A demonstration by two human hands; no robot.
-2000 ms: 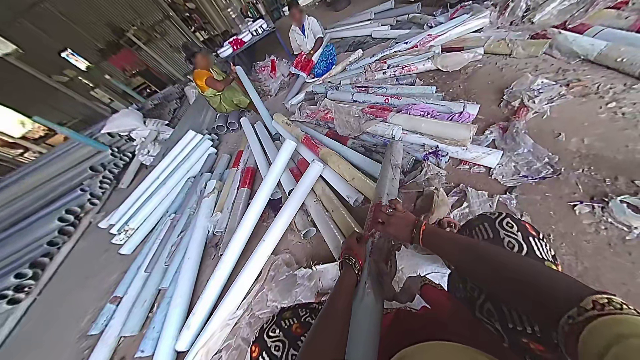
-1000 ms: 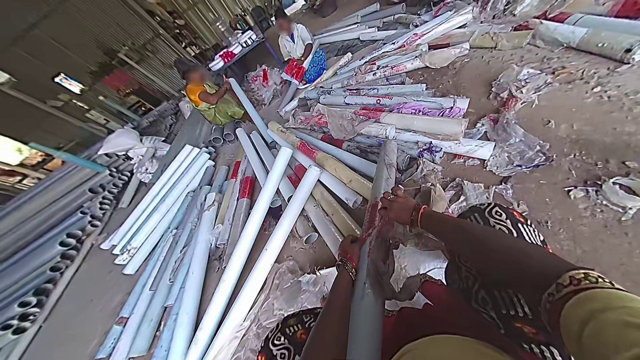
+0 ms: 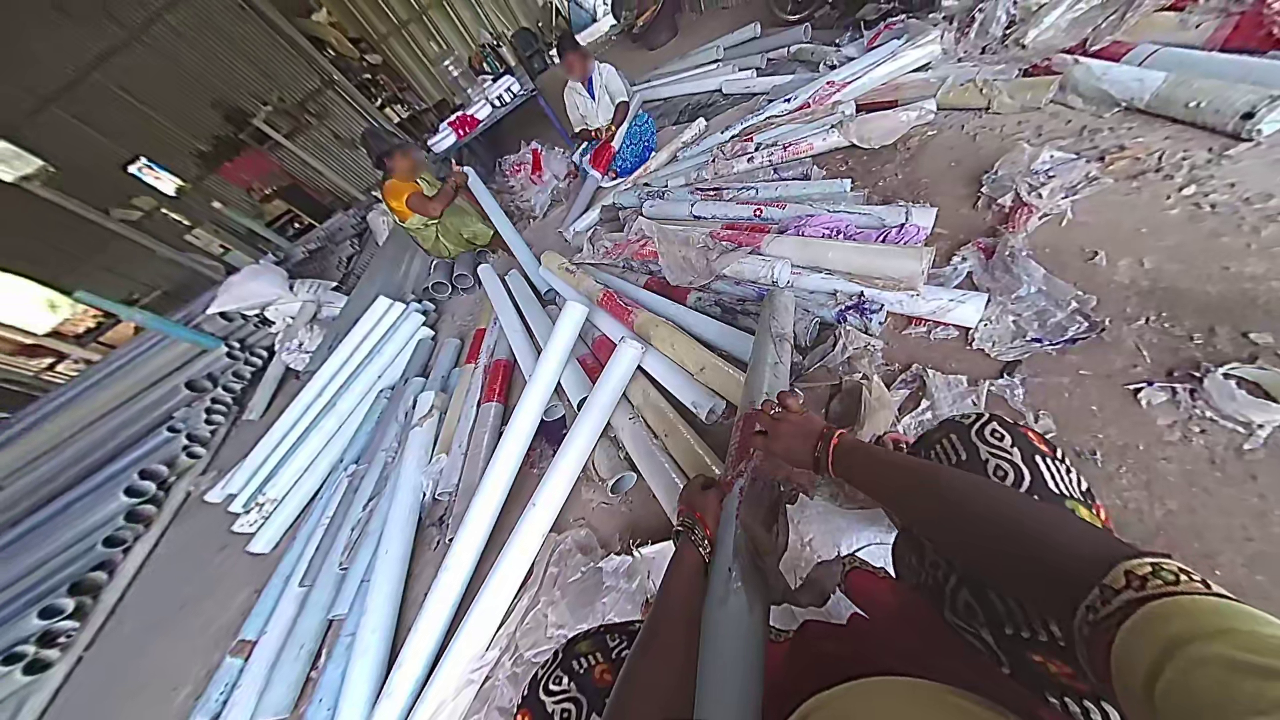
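Note:
A grey plastic pipe (image 3: pixel 735 590) stands slanted between my knees, its upper end pointing away from me. Around its middle is a red printed band with a torn, dirty wrapping hanging on the right side. My left hand (image 3: pixel 703 505), with bangles at the wrist, is closed against the pipe's left side; its fingertips are partly hidden. Higher up, my right hand (image 3: pixel 790 435) has its fingers on the red band, at the pipe's right side. Whether the fingers pinch the wrapping or the pipe itself is hard to tell. Crumpled plastic film (image 3: pixel 570 590) lies by my left forearm.
White pipes (image 3: pixel 500 480) lie on the left, with bluish pipes (image 3: pixel 385 560) beside them. Stacked grey pipes (image 3: pixel 110 440) line the far left. Wrapped pipes (image 3: pixel 830 250) and torn film (image 3: pixel 1030 290) cover the ground ahead and right. Two people (image 3: pixel 430 200) sit beyond, handling pipes.
My right hand has shifted slightly up along the pipe since the earliest frame. My left hand remains at the pipe's left side.

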